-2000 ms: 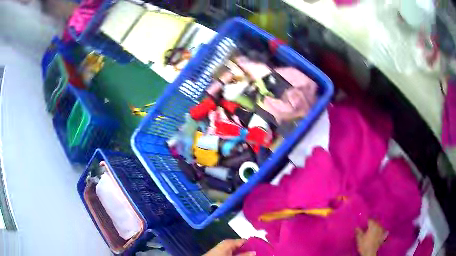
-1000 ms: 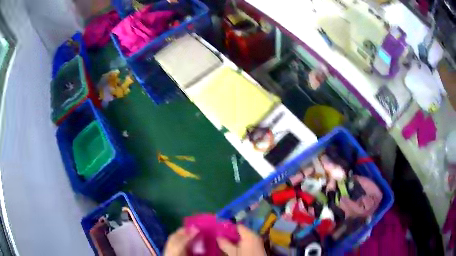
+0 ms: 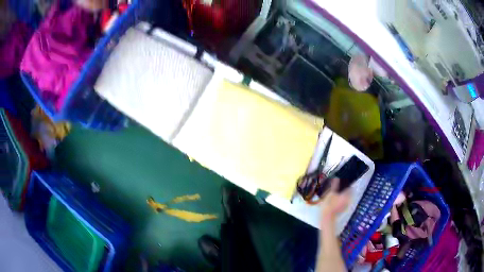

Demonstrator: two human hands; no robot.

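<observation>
My right hand (image 3: pixel 335 201) reaches up from the lower edge to the right end of the white bench (image 3: pixel 305 211). It is blurred, with its fingertips at the scissors (image 3: pixel 314 186) and just below a dark rectangular object, perhaps a phone (image 3: pixel 351 171). Whether it touches or grips either cannot be told. The scissors' dark blades point up and away, beside a pale-yellow sheet (image 3: pixel 265 139). My left hand is not in view, and neither is the small magenta piece.
A blue crate with spools and scraps (image 3: pixel 390 239) stands at the bench's right end. Another crate holds magenta cloth (image 3: pixel 61 53) at the upper left. A yellow strip (image 3: pixel 186 214) lies on the green floor near dark shoes (image 3: pixel 209 247). A sewing table edge (image 3: pixel 387 71) curves along the right.
Both hands held a small magenta piece low in the picture; now only my right hand shows, at the bench. The view has moved closer to the bench, with the spool crate now lower right.
</observation>
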